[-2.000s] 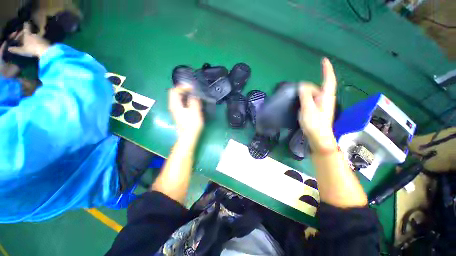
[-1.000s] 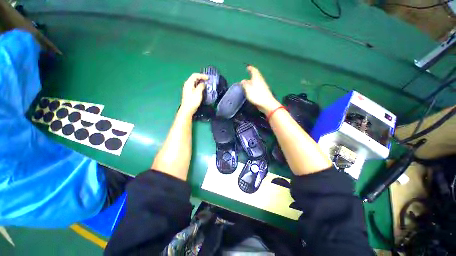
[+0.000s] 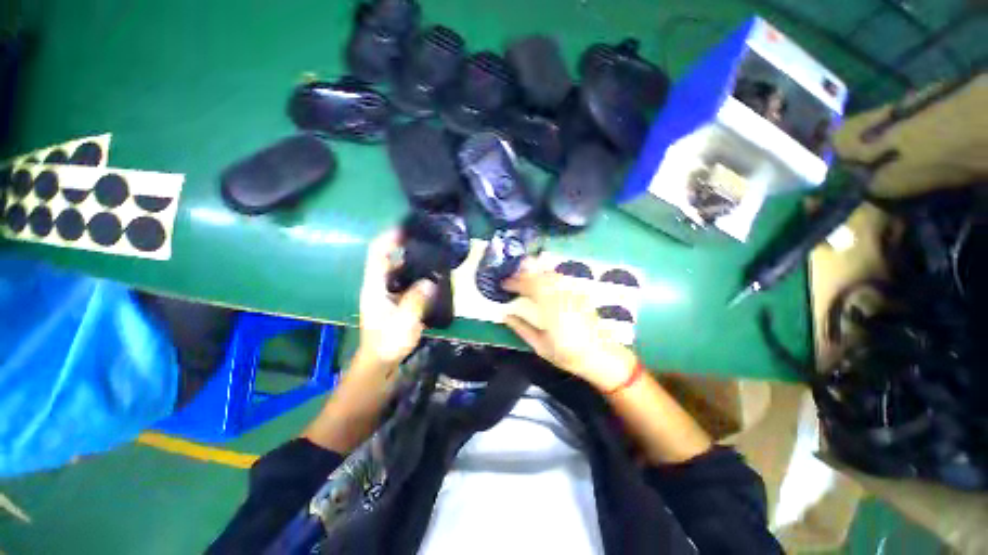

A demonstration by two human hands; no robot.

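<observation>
Several black oval housings [image 3: 425, 165] lie in a loose group on the green bench, some smooth side up, some with moulded recesses up. My left hand [image 3: 392, 304] holds a black housing near the bench's front edge. My right hand [image 3: 558, 325] has its fingers on another black housing [image 3: 498, 263], which shows its recessed side over the backing sheet. The white and cream backing sheet [image 3: 472, 300] lies under and between my hands, with a few black pads [image 3: 618, 279] at its right end.
The blue-and-white screw feeder [image 3: 693, 141] stands at right. A black electric screwdriver [image 3: 796, 247] lies beside it, near a large carton [image 3: 829, 314] of black parts. More pad sheets [image 3: 163, 222] lie at left. A co-worker's blue sleeve [image 3: 81, 369] and a blue stool [image 3: 233, 374] are at lower left.
The view has shifted, and both hands have come back from the housing pile to the bench's front edge. The housings now lie more spread out, with one alone at left.
</observation>
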